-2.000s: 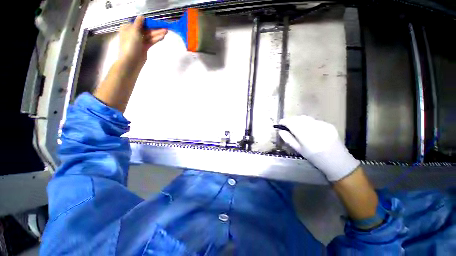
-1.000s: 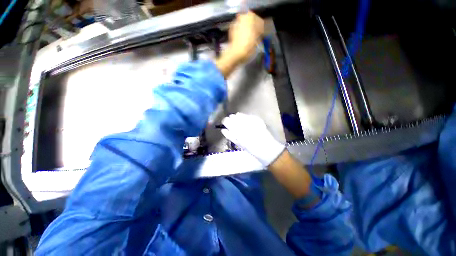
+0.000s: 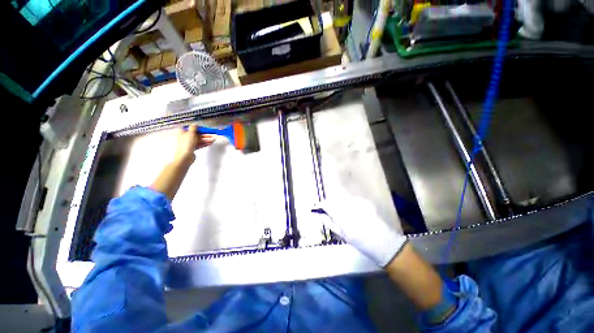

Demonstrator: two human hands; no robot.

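Observation:
My bare left hand [image 3: 193,142] is shut on the blue handle of a cleaning brush [image 3: 240,136] with an orange band and dark bristles. The brush is over the far part of the pale metal conveyor bed [image 3: 195,208], left of the paired cross shafts [image 3: 284,175]. My right hand [image 3: 361,224], in a white glove, is over the near part of the bed, just right of the shafts. It holds a thin black stick [image 3: 319,211], whose tip shows at the fingers; the rest is hidden.
The conveyor rail with its toothed chain [image 3: 221,268] runs along the near side. Beyond the far rail are a small fan [image 3: 200,73], a black bin [image 3: 277,49] and a green tray [image 3: 449,47]. A coiled blue hose [image 3: 485,117] hangs at right. Blue clothing shows at lower right.
My left hand with the brush was at the far left, swept right past the cross shafts, and is back left of them. The view has shifted, showing more beyond the far rail.

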